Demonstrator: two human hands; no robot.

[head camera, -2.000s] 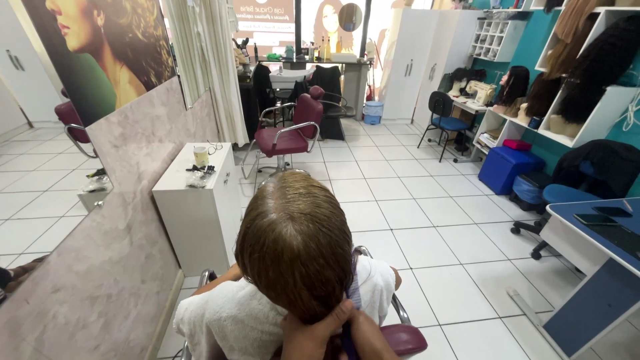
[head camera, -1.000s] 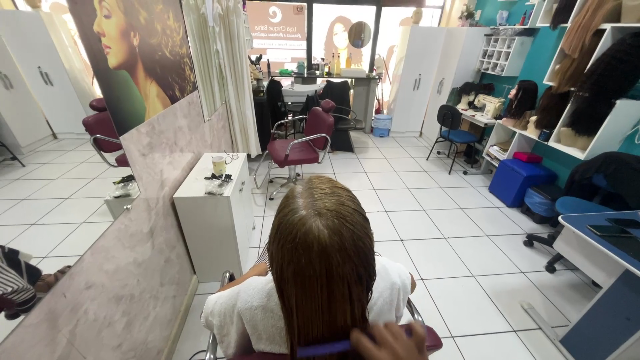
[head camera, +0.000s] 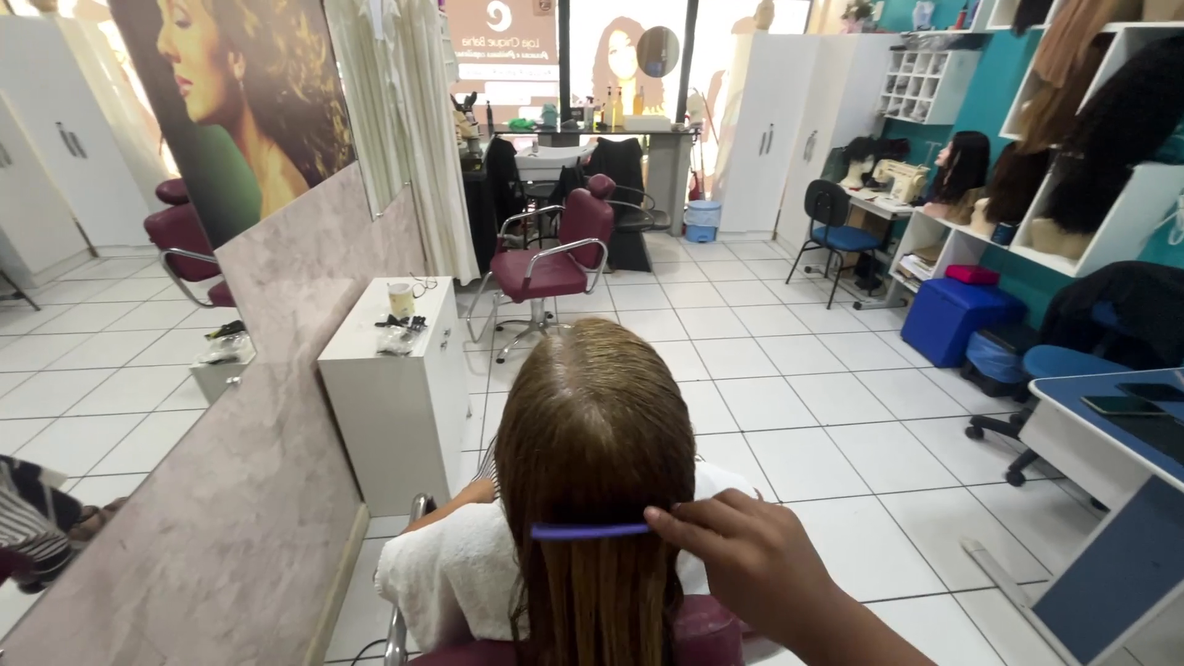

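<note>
A seated person with long, straight, damp-looking brown hair [head camera: 597, 416] faces away from me, a white towel [head camera: 444, 564] over the shoulders. My right hand [head camera: 749, 546] grips one end of a purple comb [head camera: 587, 531], which lies level across the back of the hair below the crown. Below the comb the strands hang down over the back of a burgundy salon chair [head camera: 708, 629]. The comb's teeth are hidden in the hair. My left hand is out of the picture.
At the left stand a white cabinet [head camera: 398, 398] with a mug [head camera: 400, 298] and clips, and a wall mirror [head camera: 111, 370]. An empty burgundy chair [head camera: 555, 245] is ahead. A blue-topped desk [head camera: 1110, 425] and blue bin [head camera: 960, 319] are right.
Two seconds ago both hands were together at the gathered hair; now the hair hangs loose. Since one second ago my right hand and the comb have moved up the hair.
</note>
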